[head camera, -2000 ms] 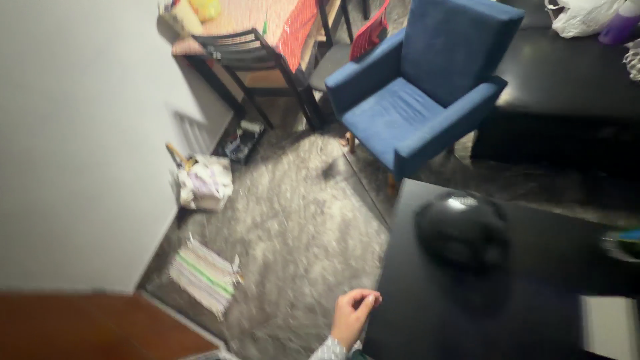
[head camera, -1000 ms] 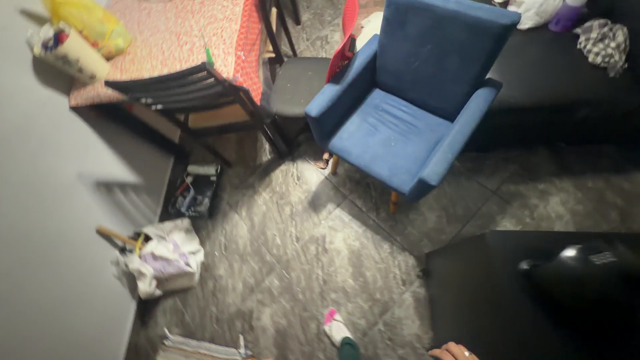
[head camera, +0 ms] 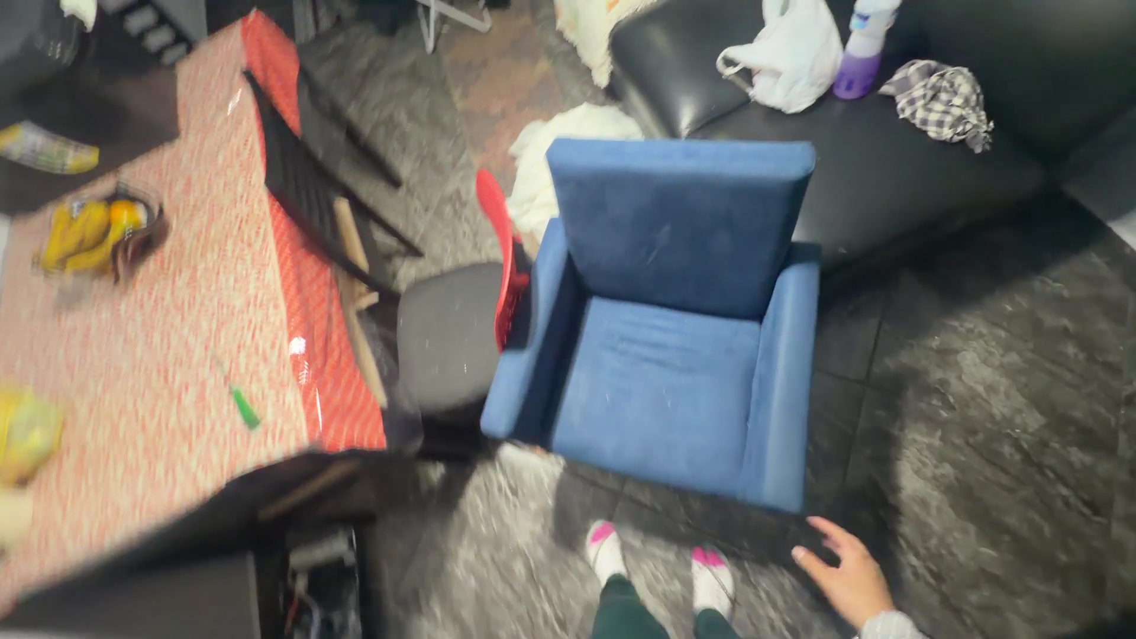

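Observation:
My right hand (head camera: pixel 843 568) hangs over the floor at the lower right, fingers apart and holding nothing, with a light sleeve cuff at its wrist. It is nearest to the front right corner of a blue upholstered armchair (head camera: pixel 661 390); a small gap seems to part them. My left hand is not in view. Below the armchair are my feet in white socks with pink toes (head camera: pixel 607 552). On the black sofa behind it lie a white plastic bag (head camera: pixel 790 58), a bottle with purple liquid (head camera: pixel 859 67) and a checked cloth (head camera: pixel 942 102).
At the left stands a table with a red and white cover (head camera: pixel 177 337), bearing a bowl of bananas (head camera: pixel 89 235) and a green-handled knife (head camera: pixel 244 406). Black chairs (head camera: pixel 311 186) flank it. A dark grey seat (head camera: pixel 451 337) and a red chair back (head camera: pixel 504 257) adjoin the armchair. Dark tiled floor lies right.
The view has swung and moved closer to the blue armchair. My right hand, earlier beside the black table at lower right, is now over the floor near the armchair. That black table has left view.

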